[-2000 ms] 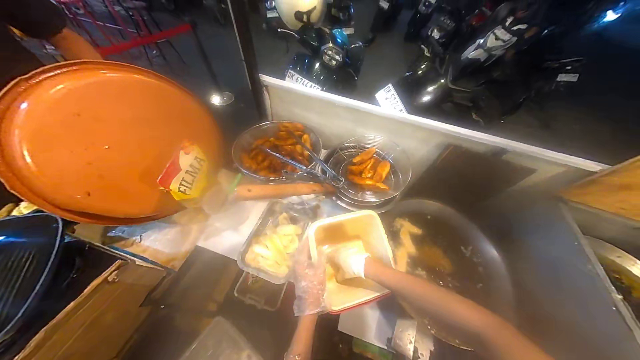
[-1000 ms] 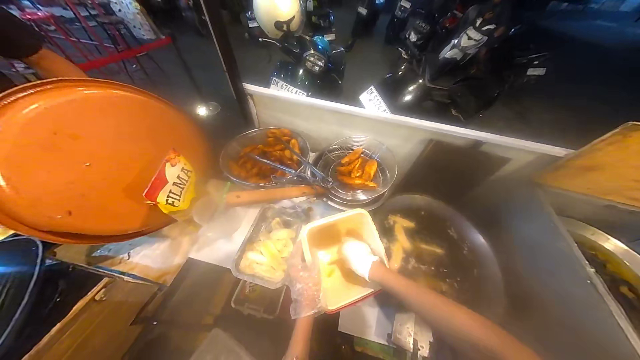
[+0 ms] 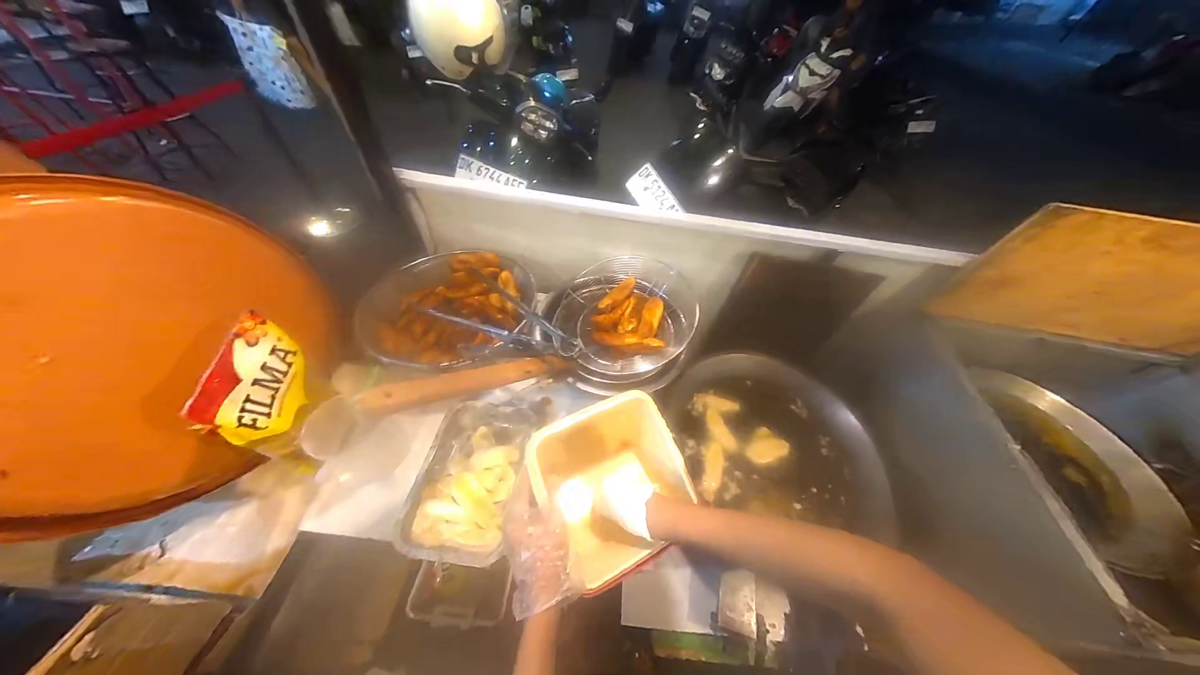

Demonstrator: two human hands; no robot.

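Note:
My left hand [image 3: 544, 553], in a clear plastic glove, grips the left side of a square tub [image 3: 640, 412] of pale batter. My right hand [image 3: 628, 497] is down inside the tub, its fingers coated in batter and glare; whether it holds a piece is hidden. Left of the tub, a clear plastic container [image 3: 408, 539] holds peeled pale pieces, perhaps banana [image 3: 469, 497]. To the right, several battered pieces [image 3: 717, 422] fry in a wide pan of oil [image 3: 867, 441]. Behind stand a bowl of browned fried pieces [image 3: 412, 328] and a wire basket [image 3: 689, 309] with more, metal tongs [image 3: 478, 323] across the bowl.
A large orange round lid or tray [image 3: 112, 356] fills the left side, near a wooden handle [image 3: 459, 382]. A low wall [image 3: 694, 225] bounds the counter, with parked motorbikes beyond. At right are a wooden board [image 3: 1078, 281] and a second pan [image 3: 1134, 487].
Another pale battered piece now shows in the frying pan. My right hand stays in the tub while my left hand keeps hold of its side. The view has shifted somewhat.

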